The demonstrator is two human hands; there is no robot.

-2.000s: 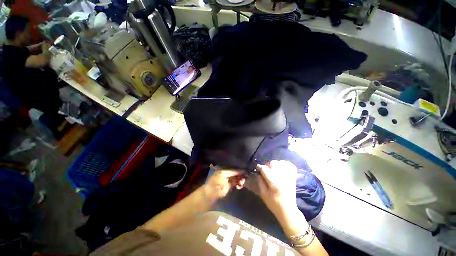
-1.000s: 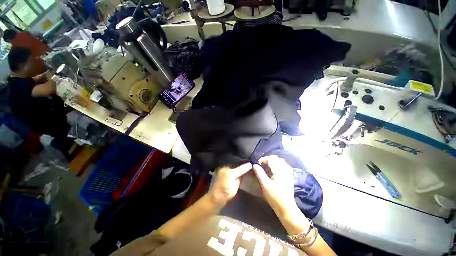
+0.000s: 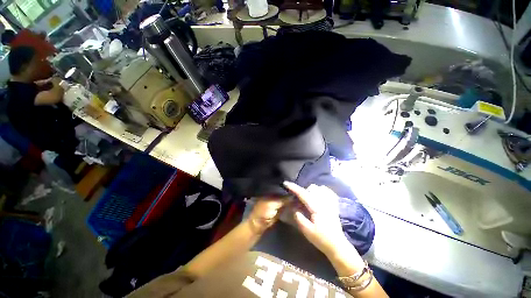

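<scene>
A dark garment [image 3: 303,75] lies heaped on the white table, its greyish-black near part hanging towards my lap. A bluish navy part [image 3: 355,224] shows right of my right hand. My left hand [image 3: 268,210] holds the garment's near edge, its fingertips partly hidden. My right hand [image 3: 317,212] is beside it, with the index finger extended over the edge and the other fingers bent; its grip is hard to tell in the glare. The white sewing machine [image 3: 460,169] is right of the garment, its needle area washed out by light. Blue-handled snips [image 3: 445,214] lie on its bed.
A lit smartphone [image 3: 208,103] leans near a steel flask [image 3: 174,55] and a beige machine [image 3: 152,96] at the left. Blue [image 3: 116,204] and red [image 3: 154,198] crates and a dark bundle [image 3: 157,247] are below left. A person [image 3: 35,99] is at far left.
My hands were pinched together at the edge a second ago; now the right index finger reaches up and left over the cloth, and the left hand is slightly turned. The garment has barely moved.
</scene>
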